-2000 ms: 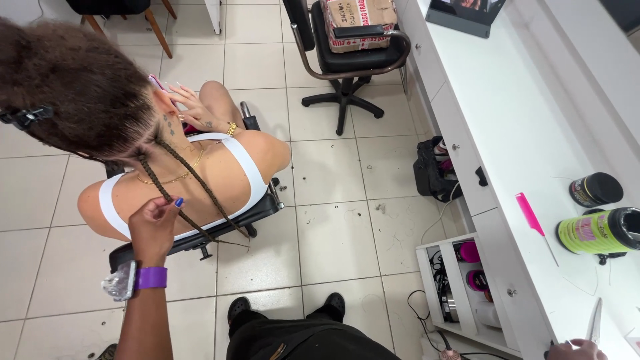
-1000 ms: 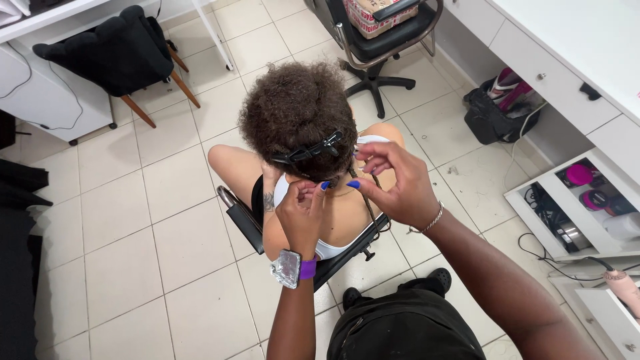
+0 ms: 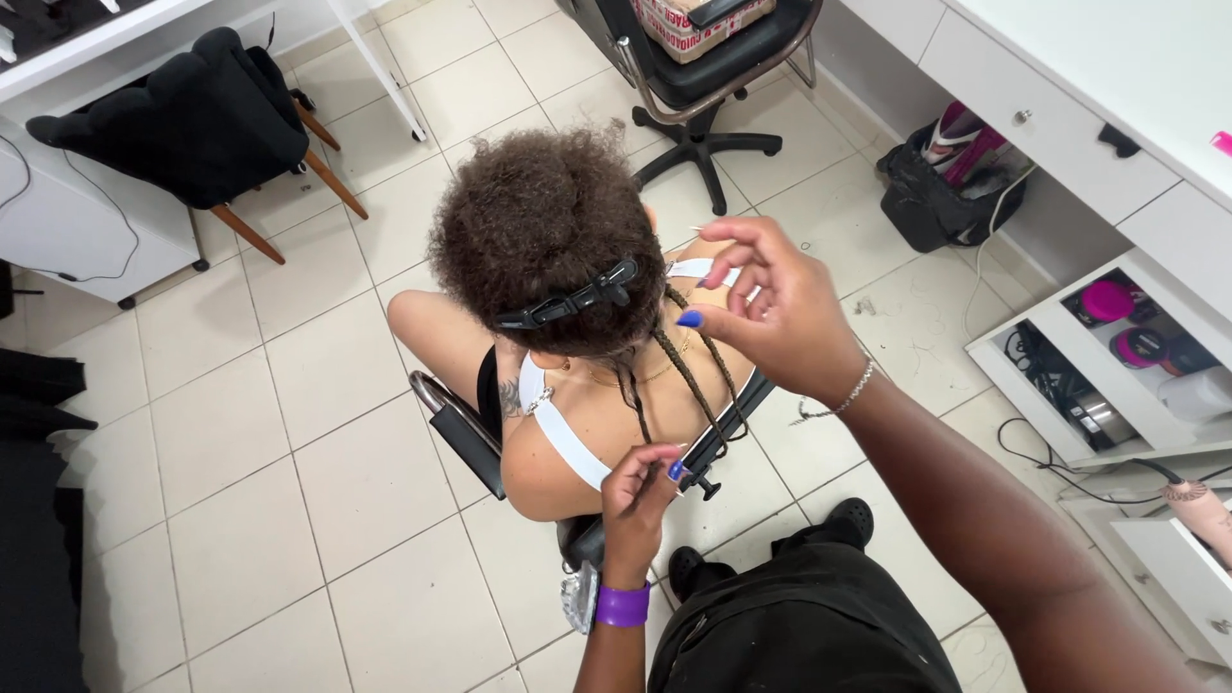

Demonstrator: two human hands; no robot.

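Observation:
A seated person's dark curly hair (image 3: 539, 221) is gathered high, with a black hair clip (image 3: 570, 296) across its lower part. Thin braids (image 3: 688, 371) hang from the nape over the bare back. Below the nape is my left hand (image 3: 637, 500), its thumb and fingers close together beside the lower end of a thin dark strand (image 3: 635, 399); whether it grips the strand cannot be told. My right hand (image 3: 789, 308) is raised right of the braids, thumb and fingers apart, nothing seen between them. A purple band (image 3: 623, 605) and a shiny clear packet (image 3: 580, 597) are on my left wrist.
The person sits in a black salon chair with an armrest (image 3: 467, 438). A wheeled chair (image 3: 703, 87) bearing a box stands ahead. At left is a black padded chair (image 3: 197, 120); at right are a white counter (image 3: 1136, 58), a black bin (image 3: 948, 183) and an open shelf unit (image 3: 1145, 375).
A second ago both hands were together at the nape; now they are apart, the left lower down and the right with its fingers spread. The view has swung left since two seconds ago.

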